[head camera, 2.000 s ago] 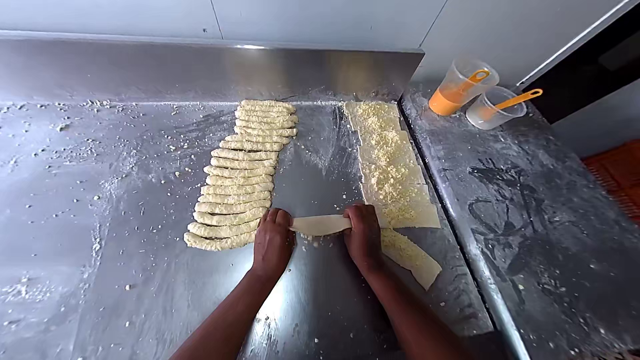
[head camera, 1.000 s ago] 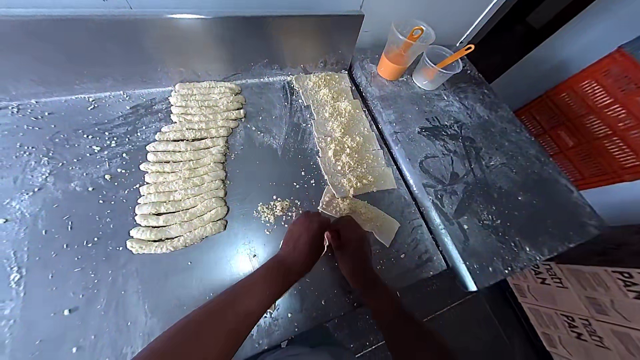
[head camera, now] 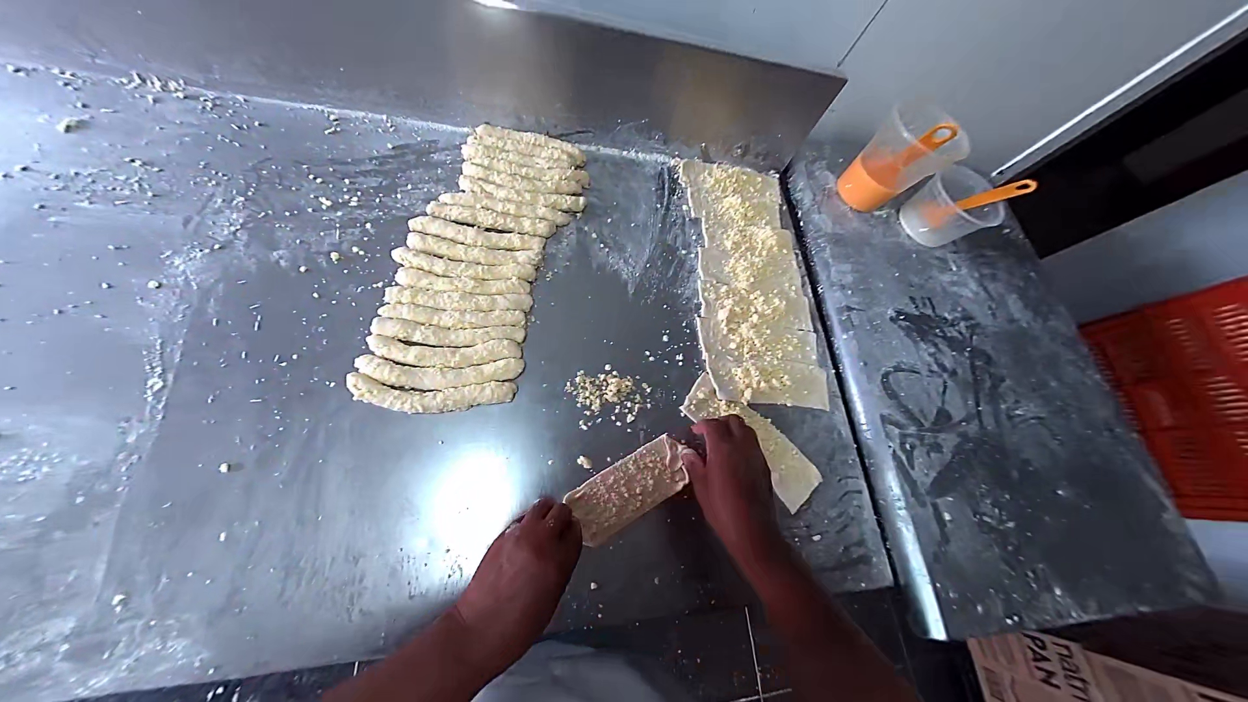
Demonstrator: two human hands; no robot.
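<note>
Between my two hands a strip of dough (head camera: 629, 489) dusted with crumbs is held stretched at a slant. My left hand (head camera: 534, 556) pinches its lower left end and my right hand (head camera: 726, 468) its upper right end. Just behind my right hand lies a loose dough strip (head camera: 785, 463), partly under a column of overlapping flat dough pieces (head camera: 765, 292) topped with pale crumbs. A small heap of crumbs (head camera: 608, 394) sits on the steel table beyond the held strip. Several crumb-coated dough sticks (head camera: 448, 354) lie side by side in a long row at the left.
Crumbs and flour are scattered over the steel table (head camera: 273, 507), which has a raised backsplash (head camera: 585, 73). On the adjoining right-hand surface (head camera: 975, 419) stand two clear plastic cups (head camera: 882, 166) (head camera: 951, 207) with orange-handled utensils. A red plastic crate (head camera: 1185, 390) and a printed cardboard box (head camera: 1082, 673) are beyond.
One second ago my hands were close together beside the crumb heap; they have moved apart with the crumbed strip stretched between them. Two seconds ago the strip between them looked plain.
</note>
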